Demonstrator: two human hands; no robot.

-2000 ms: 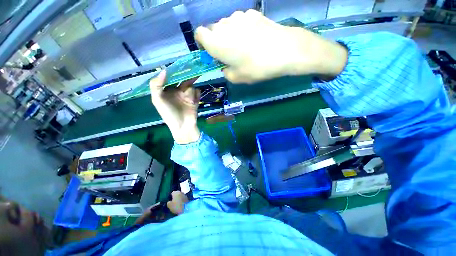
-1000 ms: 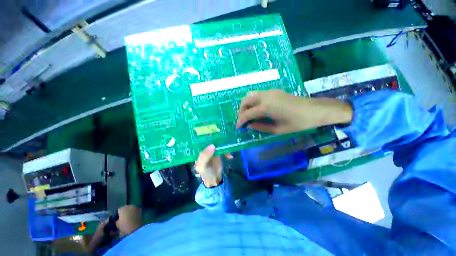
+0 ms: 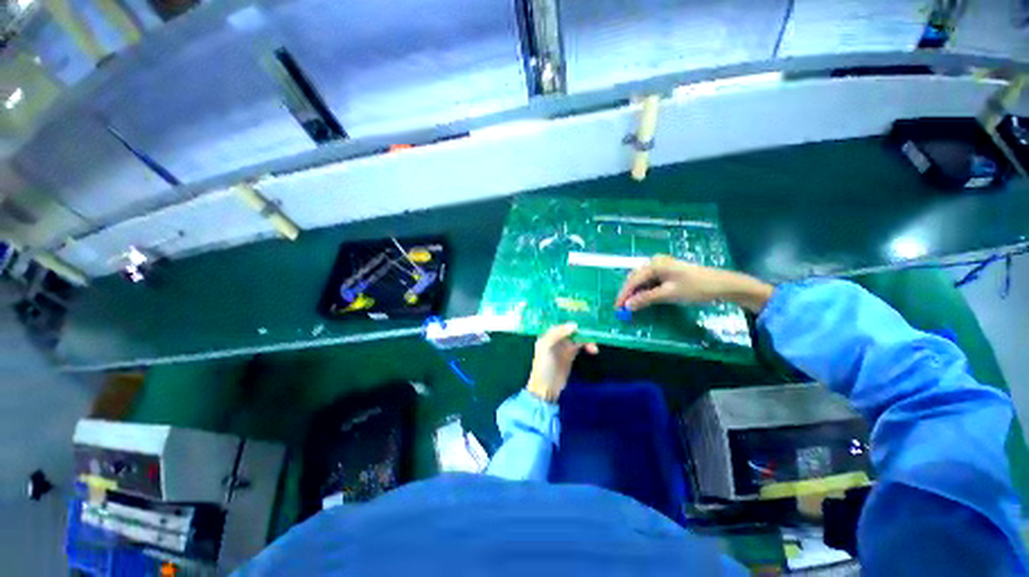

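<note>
A large green PCB (image 3: 542,271) with white strips lies at or just above the rear shelf, slightly tilted; I cannot tell whether it touches the shelf. My left hand (image 3: 555,358) holds its front edge, thumb on top. My right hand (image 3: 660,284) is over the front right part of the board and pinches a small blue part (image 3: 623,313) in its fingertips, at the board's surface. The part's leads are too small to see.
A black tool tray (image 3: 386,278) with yellow-handled tools is on the rear shelf (image 3: 203,304). A white box (image 3: 460,328) sits on its edge. Below are a blue bin (image 3: 615,434), a black component tray (image 3: 359,445) and machines at left (image 3: 158,460) and right (image 3: 779,434). Another black tray (image 3: 948,152) is back right.
The board has moved away from me, towards the rear shelf, and looks smaller. Both hands have moved with it. The view has shifted, showing the tool tray again.
</note>
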